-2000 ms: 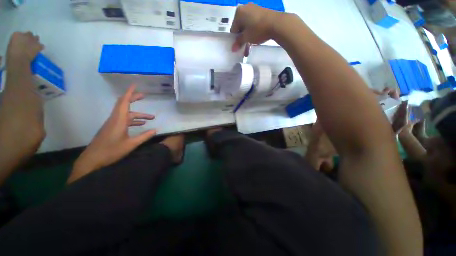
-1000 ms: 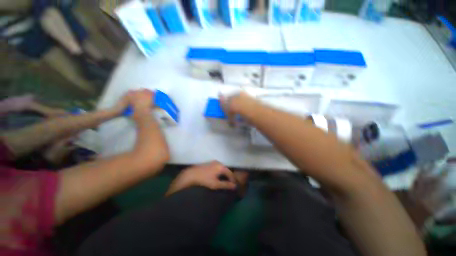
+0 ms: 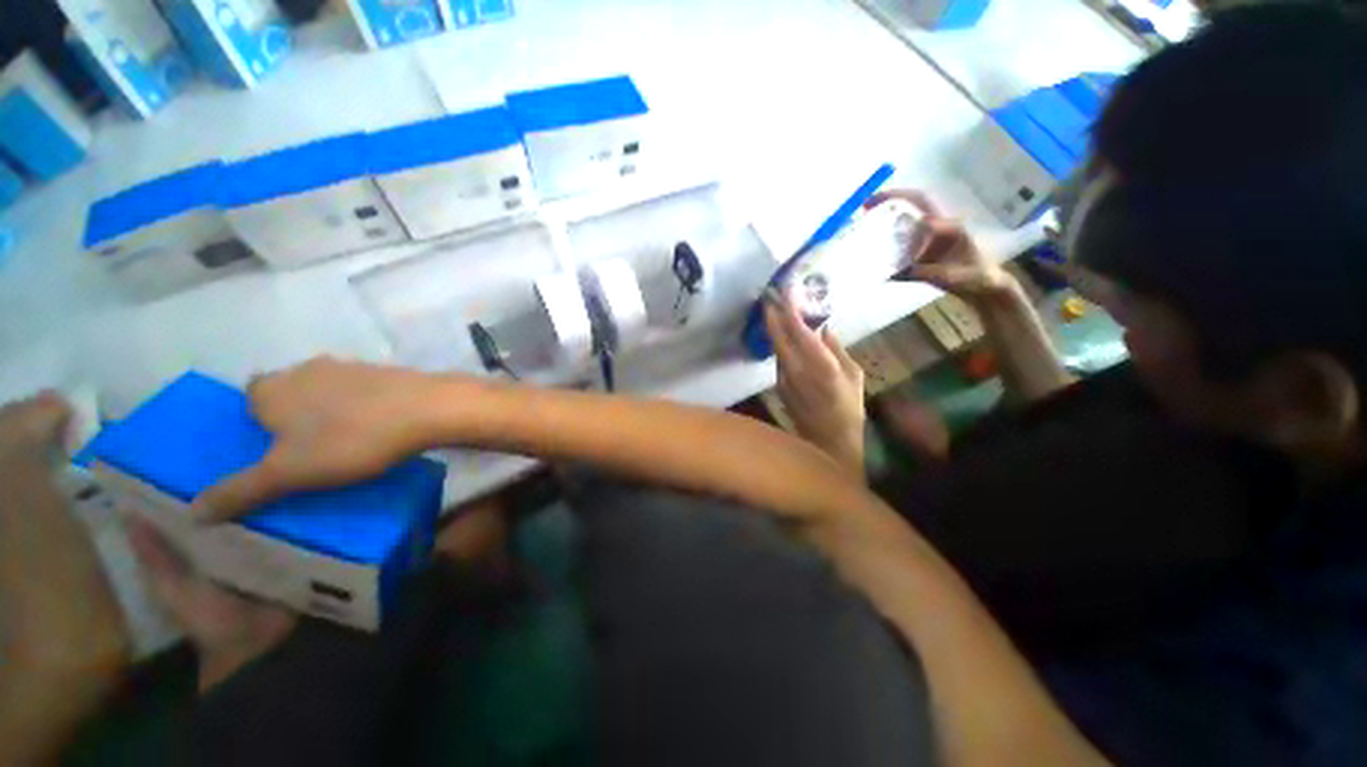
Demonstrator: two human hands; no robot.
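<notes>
A closed retail carton (image 3: 338, 517) with a blue top and white side is tilted at the lower left, near the table's front edge. My right hand (image 3: 323, 427) grips it from above, with fingers on the blue top and one at the front edge. My left hand (image 3: 218, 607) is under the carton's front side, partly hidden by it. Two open cartons lie beyond my right forearm. The left one (image 3: 427, 300) and the right one (image 3: 660, 225) hold white round-ended units and small black parts.
Four closed blue-topped cartons (image 3: 442, 173) stand in a row behind the open ones. A person's hands (image 3: 817, 375) at right hold a white twin-grille unit beside a blue panel. Another arm (image 3: 53, 599) is at the far left edge. More boxes (image 3: 225, 38) stand at the back.
The view has swung right. My right hand has moved from the open cartons to the closed carton, which is now off its former spot and between both hands. My left hand has come under it.
</notes>
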